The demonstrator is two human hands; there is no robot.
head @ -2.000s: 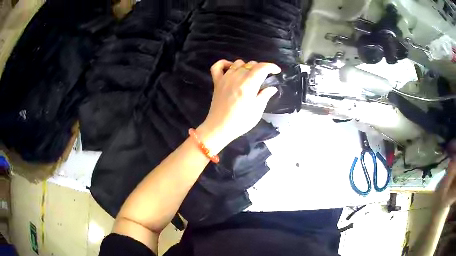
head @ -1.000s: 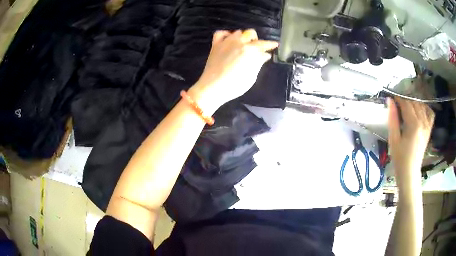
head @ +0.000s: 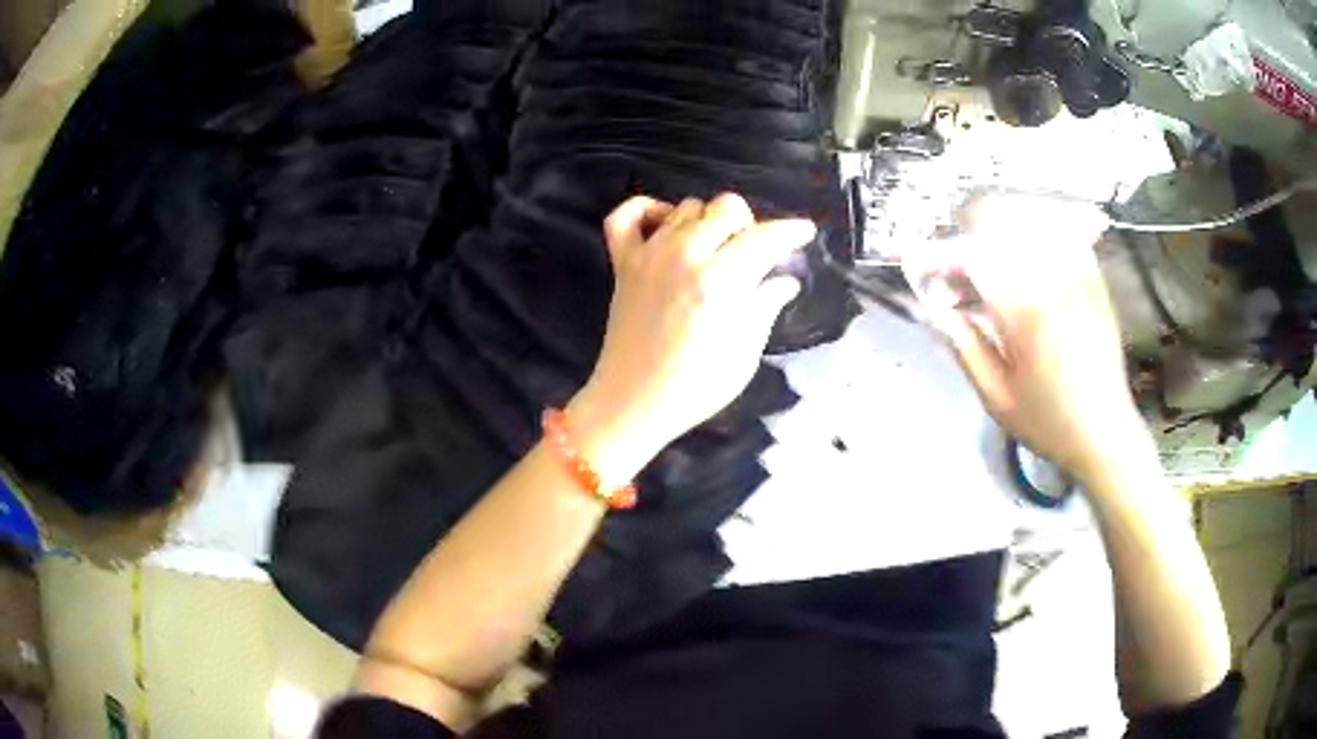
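Observation:
My left hand point(head: 690, 306) holds the near black panel point(head: 816, 311) between thumb and fingers, left of the machine's needle area. My right hand point(head: 1033, 325) is in front of the machine, closed around blue-handled scissors. A dark handle loop point(head: 1040, 479) shows below the palm. The narrow dark blades point(head: 878, 289) point left to the panel by my left fingertips. My fingers hide the middle of the scissors; whether the blades are open or touch thread cannot be told. The row of ribbed black panels point(head: 657, 123) lies left of the machine.
The cream-grey machine point(head: 896, 65) stands at the upper right, with a pale tube point(head: 1213, 224) across its front. A carton point(head: 51, 130) with heaped black panels point(head: 116, 303) stands at the left. The white table point(head: 852, 491) shows below the needle area.
My right hand has come in from the right edge, reached under the machine head, then moved left with the scissors. My left hand moved up and back down to the panel's edge.

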